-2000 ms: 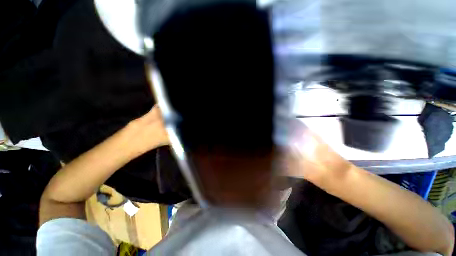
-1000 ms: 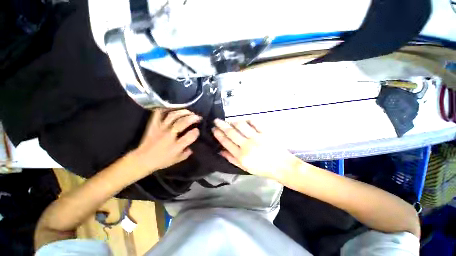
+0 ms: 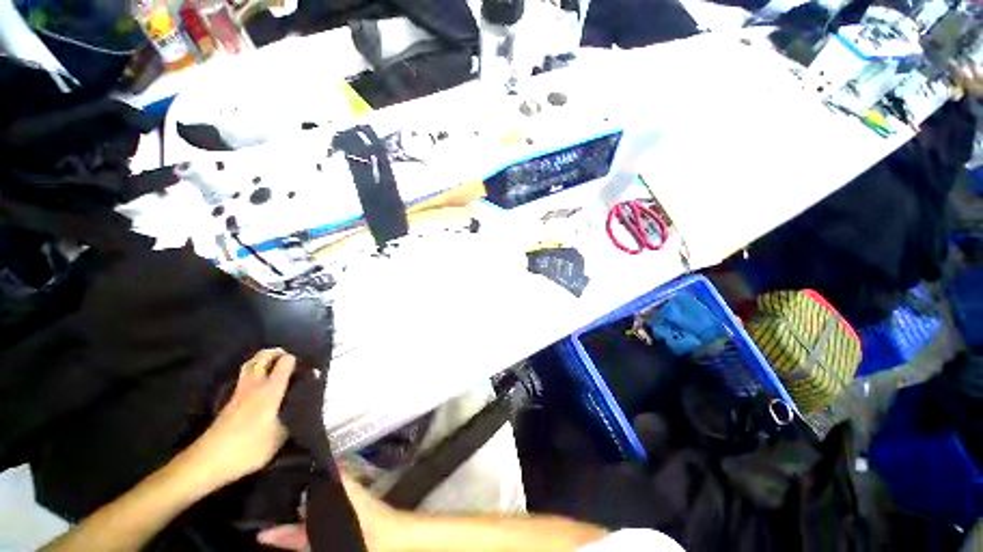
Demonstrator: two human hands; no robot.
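A large dark garment (image 3: 140, 356) covers the left of the white table and hangs over the lap. My left hand (image 3: 253, 415) lies on it with fingers bent, gripping a fold near the table's front edge. My right hand (image 3: 361, 512) is low at the lap, partly hidden behind a hanging dark band (image 3: 329, 485) of the cloth; its fingertips show left of the band, holding the cloth. The white sewing machine (image 3: 259, 194) stands beyond the garment with a dark strip (image 3: 377, 194) over it. The needle area is not clearly visible.
On the white table (image 3: 431, 313) are red-handled scissors (image 3: 638, 226), a dark scrap (image 3: 557, 267) and a blue-edged dark panel (image 3: 555, 169). A blue basket (image 3: 609, 399) with dark pieces stands below right, beside a striped yellow-green bundle (image 3: 803, 345).
The view has swung right and shows more table and baskets. Both hands have left the place by the presser foot and moved toward the lap with the cloth.
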